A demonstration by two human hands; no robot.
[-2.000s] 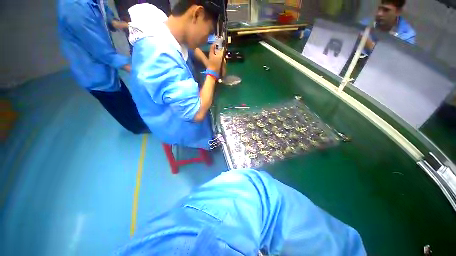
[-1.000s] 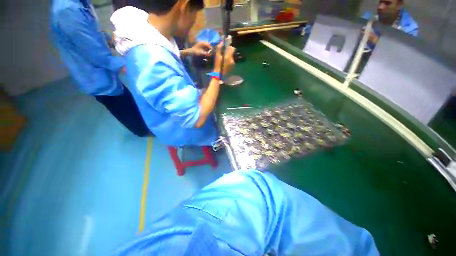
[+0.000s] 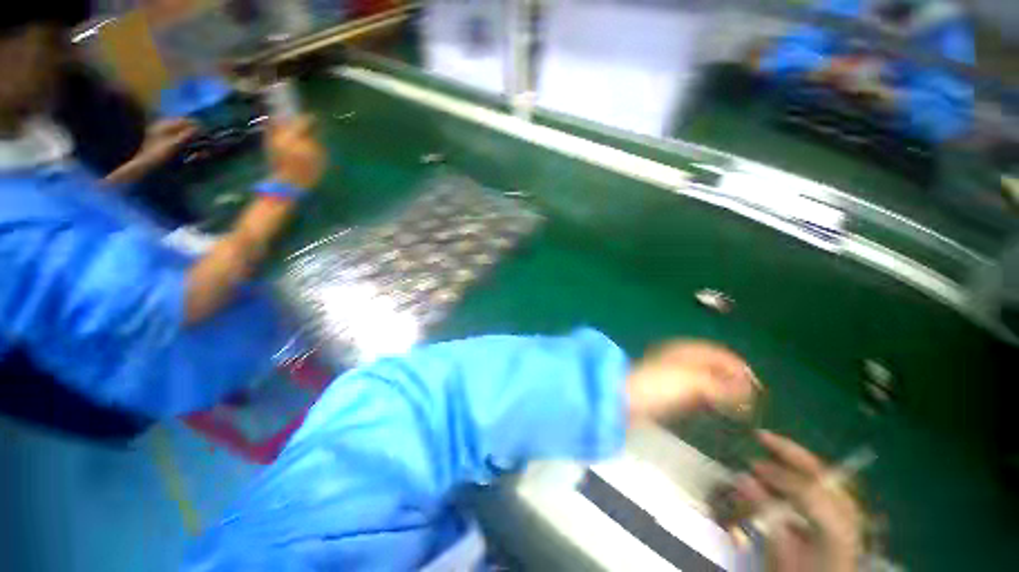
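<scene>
The picture is blurred. My left hand (image 3: 698, 380) reaches from its blue sleeve over the far side of the white work pad (image 3: 559, 508) with its dark strip. Its fingers are bent, and blur hides whether they hold anything. My right hand (image 3: 810, 503) is at the lower right, beside the pad's right part. A thin pale streak shows near its fingers, too blurred to name. The clear blister tray (image 3: 413, 251) of round parts lies left of my left hand, beyond my sleeve.
A small part (image 3: 713, 299) lies on the green bench (image 3: 603, 279) beyond my left hand, and another (image 3: 878, 382) lies farther right. White slips (image 3: 782, 201) rest on the far rail. A person in a blue smock (image 3: 101, 279) sits at left. Another person works across the bench.
The view has swung right and is now blurred. Both my hands and the white pad have come into view. The blister tray and the neighbouring person now appear farther left.
</scene>
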